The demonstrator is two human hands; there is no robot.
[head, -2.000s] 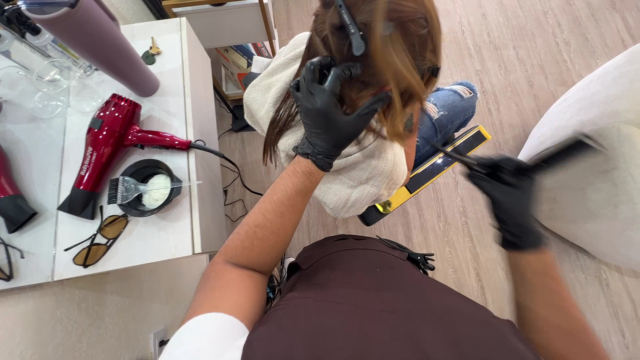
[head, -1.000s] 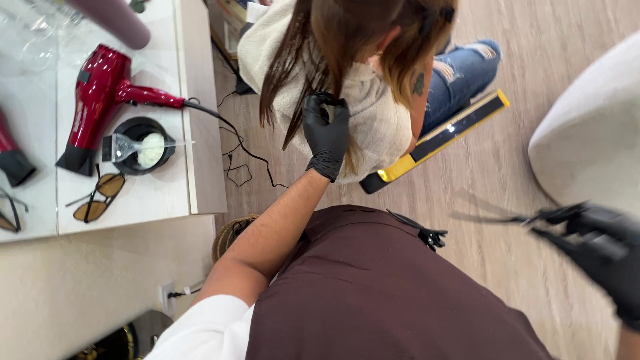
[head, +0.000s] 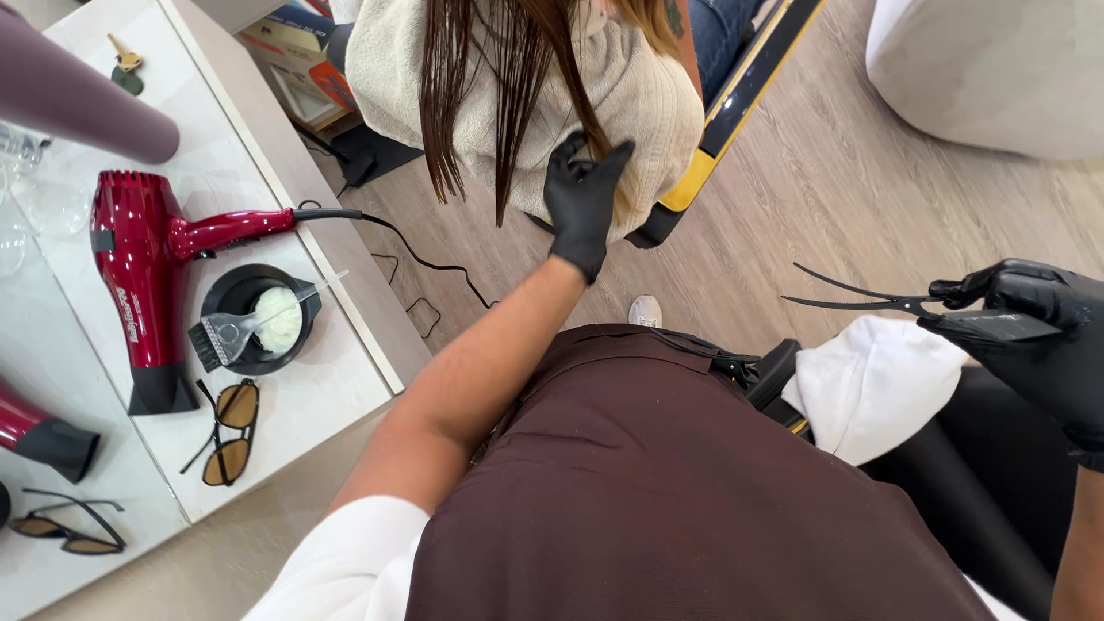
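Observation:
My left hand, in a black glove, pinches the lower end of a lock of brown hair between thumb and fingers. The hair belongs to a seated person, whose shoulders carry a cream towel. More damp strands hang over the towel to the left of that hand. At the right edge my right hand, gloved too, holds a black sectioning clip with its long jaws spread. A flat dark piece, perhaps part of a comb, also shows in its grasp. The person's head is out of view.
On the white counter at left lie a red hair dryer, a black tint bowl with white cream and a brush, and sunglasses. The dryer's cord hangs down. A white cloth is at lower right.
My left hand has gone from up in the hair near the head to the end of a lock. My right hand has moved away to the right. The view has shifted.

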